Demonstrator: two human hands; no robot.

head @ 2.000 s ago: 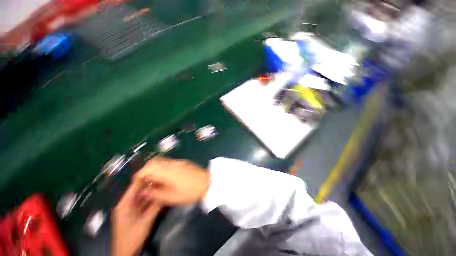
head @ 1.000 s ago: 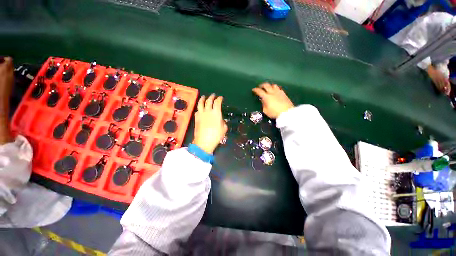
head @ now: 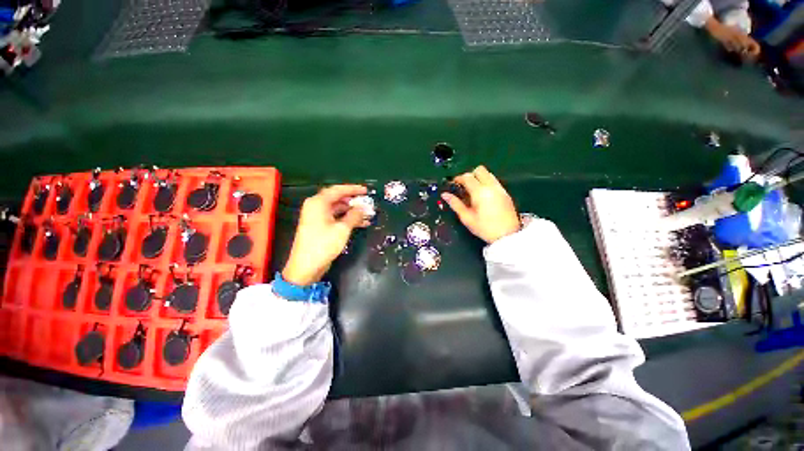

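My left hand [head: 324, 231], with a blue wrist band, pinches a silvery round board [head: 363, 208] just above the mat. My right hand [head: 483, 208] has its thumb and index finger on a small dark piece [head: 454, 188], which looks like a black disc; the fingers partly hide it. Between the hands, several silvery round boards [head: 419, 233] lie on the green mat among dark discs that are hard to make out. One black disc [head: 442, 154] lies behind them.
A red compartment tray [head: 275, 189] holding black wired discs stands left. A white tray [head: 608, 255], a green-capped syringe [head: 748, 197] and a blue-white object [head: 749, 225] are right. Two perforated sheets [head: 501, 22] lie at the back. Another person's hands [head: 733, 40] are far right.
The view has swung right and lowered the bench parts in the picture. My left hand, earlier flat with spread fingers, now pinches a board. My right fingers have closed around a dark piece.
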